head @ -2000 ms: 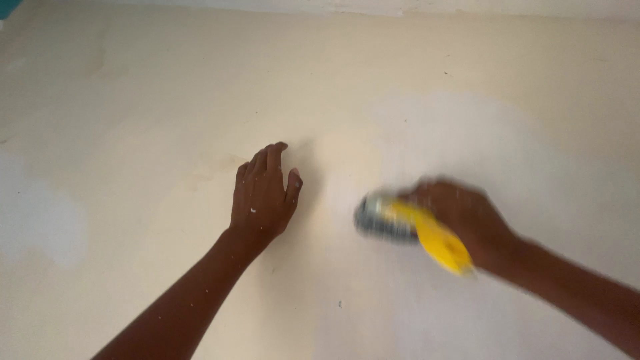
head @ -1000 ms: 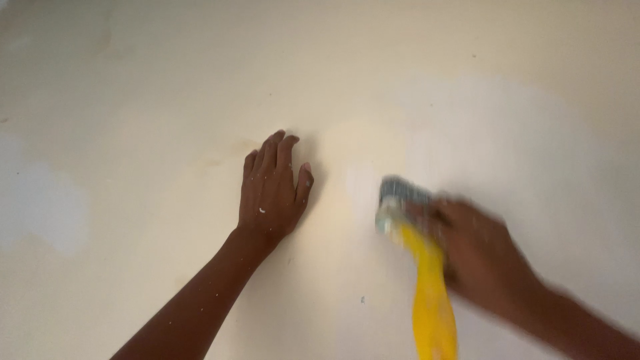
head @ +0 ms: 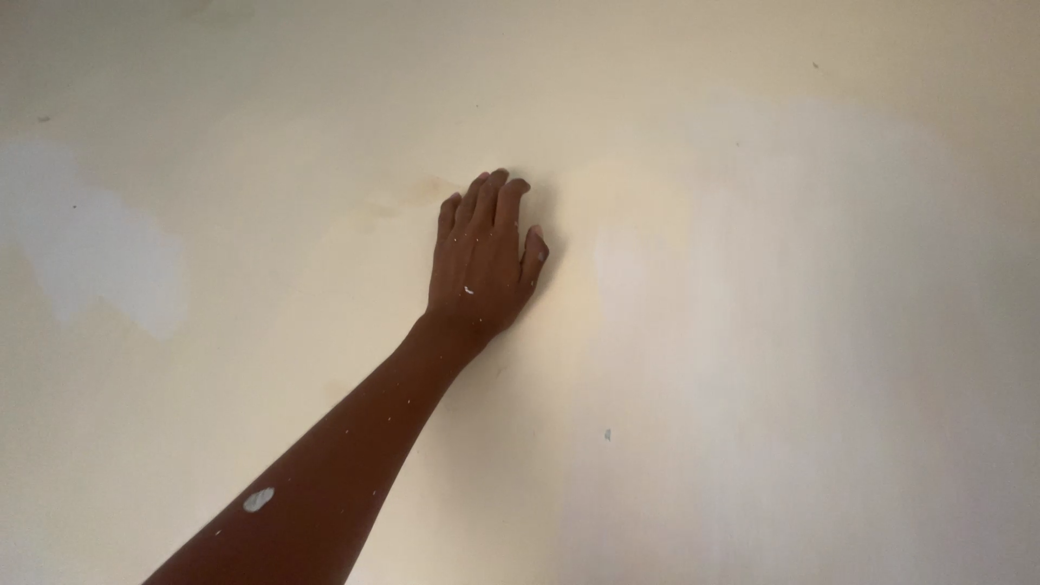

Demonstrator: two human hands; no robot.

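Observation:
My left hand (head: 486, 260) rests against a cream-coloured wall (head: 341, 276), near the middle of the head view. It holds nothing; its fingers point up, slightly bent, with the thumb apart from them. White specks dot the hand and forearm, and a larger whitish spot lies on the forearm. To the right of the hand, a broad paler patch (head: 780, 325) covers much of the wall. My right hand is out of view, and so is the yellow-handled brush seen in it earlier.
Another pale patch (head: 114, 252) with an irregular edge marks the wall at the left. A small dark fleck (head: 607, 435) shows low on the wall, right of the forearm. Faint brownish stains lie just left of the fingers.
My right hand, with the yellow-handled brush, was on the wall's right side in both earlier frames and has left the view. My left hand has stayed on the wall.

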